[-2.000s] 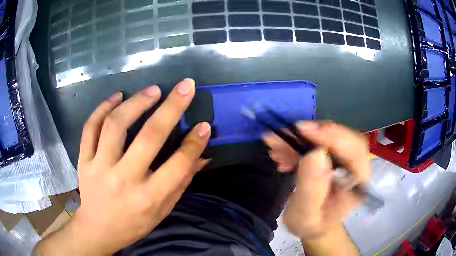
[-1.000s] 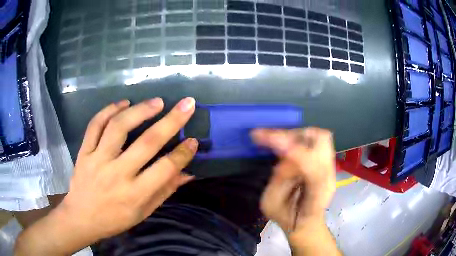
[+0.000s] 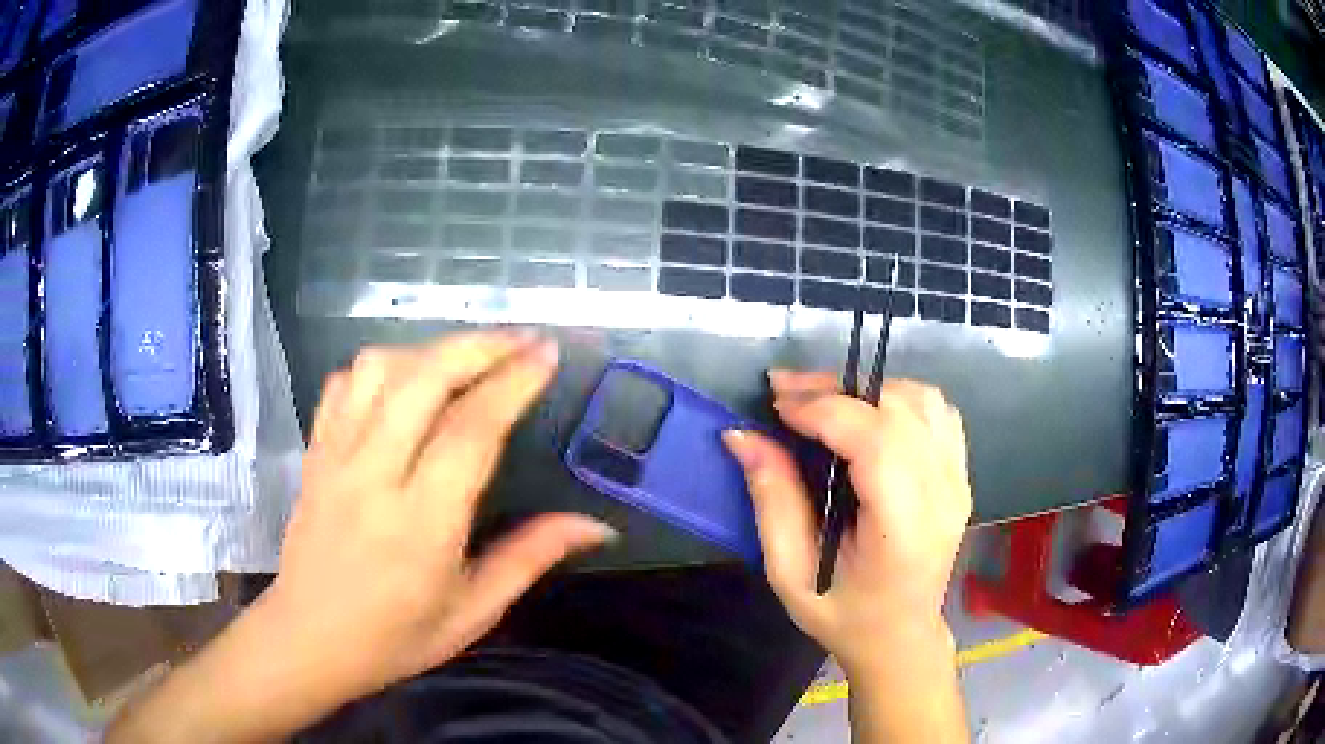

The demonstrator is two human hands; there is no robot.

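Note:
The blue phone case [image 3: 698,472] lies tilted on the dark green tabletop, its camera cutout at the upper left. A small black pad [image 3: 612,462] sits inside beside the cutout. My left hand [image 3: 422,472] is open just left of the case, with thumb and fingers spread. My right hand [image 3: 872,494] holds the black tweezers [image 3: 855,393], their two prongs apart, over the lower edge of the sticker sheet [image 3: 831,233]. My right thumb and fingers cover the case's right end; contact is unclear. The sheet has black rectangles at its right and empty clear outlines at its left.
Blister trays with blue cases stand at the left [image 3: 212,291] and right [image 3: 1141,276]. White packing sheet [image 3: 131,509] lies under the left tray. Another gridded sheet [image 3: 872,66] lies farther back. A red stool [image 3: 1017,574] stands on the floor beyond the right table edge.
The case now lies tilted instead of straight across. My left hand has come off it. My right hand has turned the tweezers up to the sheet. The view takes in more of the table's back.

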